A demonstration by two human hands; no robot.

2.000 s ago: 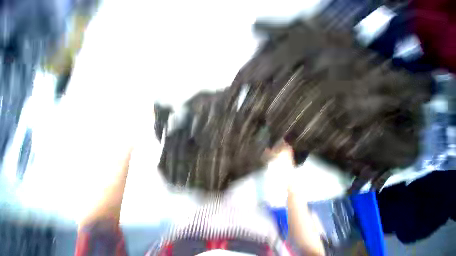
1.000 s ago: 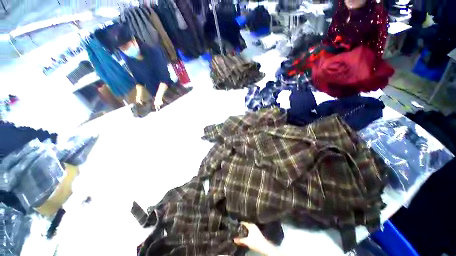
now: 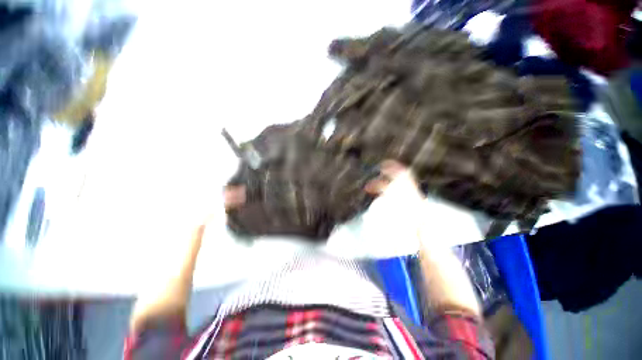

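Note:
A brown plaid garment (image 3: 285, 186) lies rumpled on the white tabletop in front of me, blurred by motion. My left hand (image 3: 234, 197) is at the garment's left edge, with its fingers on the cloth; the hand partly washes out against the table. My right hand (image 3: 391, 177) is at the garment's right side, where it meets the large pile, fingers on the cloth. A narrow strip (image 3: 231, 142) sticks out at the garment's upper left. A large heap of the same plaid (image 3: 479, 119) lies to the right, touching the garment.
A blue plastic bin (image 3: 521, 288) is below the table edge at right, with dark cloth (image 3: 591, 260) beyond it. Shiny plastic packets (image 3: 607, 158) lie at the table's right. A tan item (image 3: 86, 91) is at upper left. Red cloth (image 3: 584, 31) is at upper right.
The view has tilted back down from the far side of the room. My left hand now shows at the garment's left edge; my right hand remains at its right side.

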